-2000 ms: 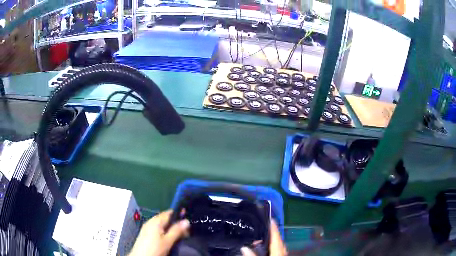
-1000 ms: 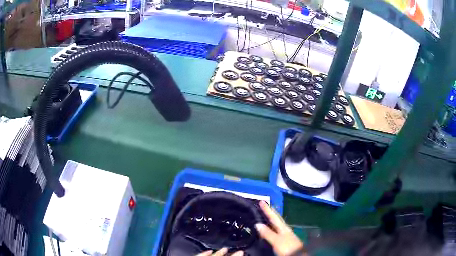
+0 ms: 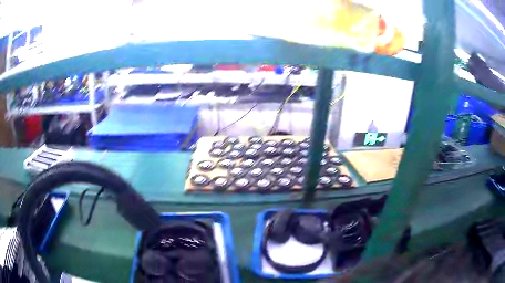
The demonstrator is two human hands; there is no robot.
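Note:
A blue tray stands on the belt at the lower middle, cut off by the bottom edge. A black blister tray with black headphones lies in it, over a white sheet. A second blue tray to its right holds headphones on a white sheet and a black blister tray. Neither of my hands is in view.
A black flexible hose arches at left over a blue tray. Behind the belt are rows of black discs on brown board, a cardboard sheet and blue plastic sheets. A green post stands at right.
The view has tilted up. Both hands have left the picture. The tray with the headphones now stands farther back on the belt, near the second tray. The white box has dropped almost out of view.

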